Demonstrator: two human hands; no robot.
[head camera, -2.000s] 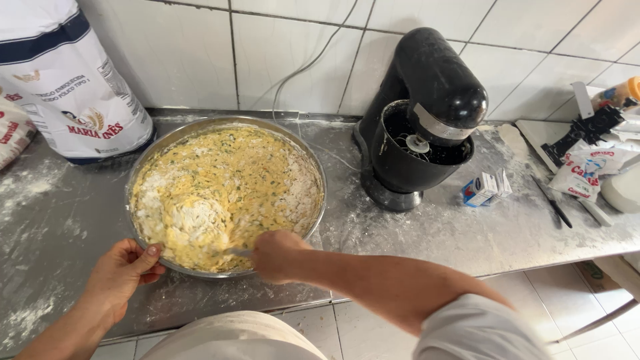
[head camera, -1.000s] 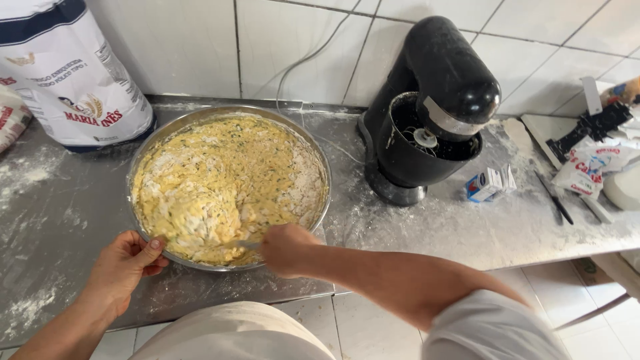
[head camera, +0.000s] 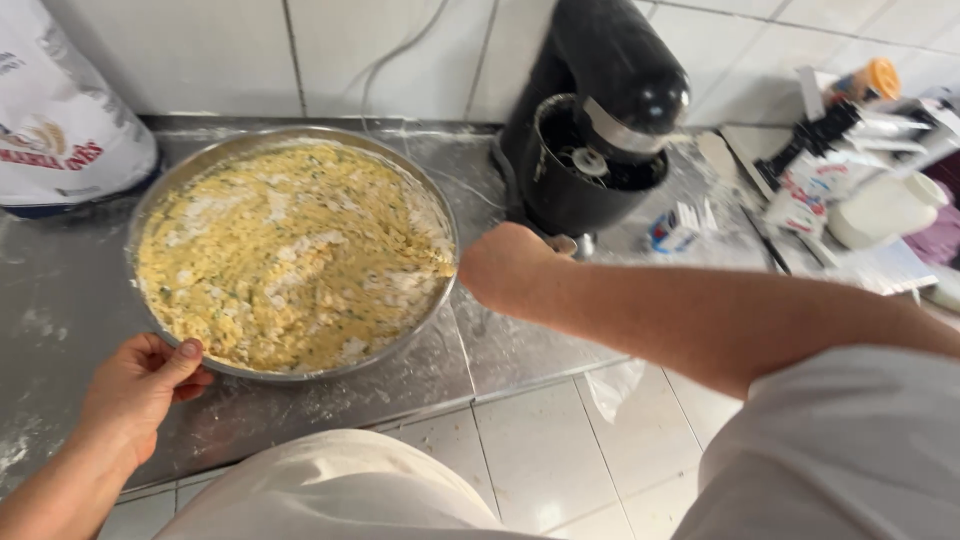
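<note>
A wide round metal basin holds a lumpy yellow dough mixture with green flecks and patches of white flour. At its near left edge my left hand grips the rim, thumb on top and fingers below. My right hand is a fist just beyond the basin's right rim, closed around a metal utensil that is mostly hidden by the hand. Some dough clings to the rim beside that fist.
Behind my right hand stands a black stand mixer with its bowl. A large flour bag is at the left. Farther right are a small carton, a dark-handled knife, a plastic packet and a white plastic jug. Tiled wall behind.
My right hand has moved from the basin's near edge to beyond its right rim. The mound of dough near the front has been spread out. My left hand still holds the rim.
</note>
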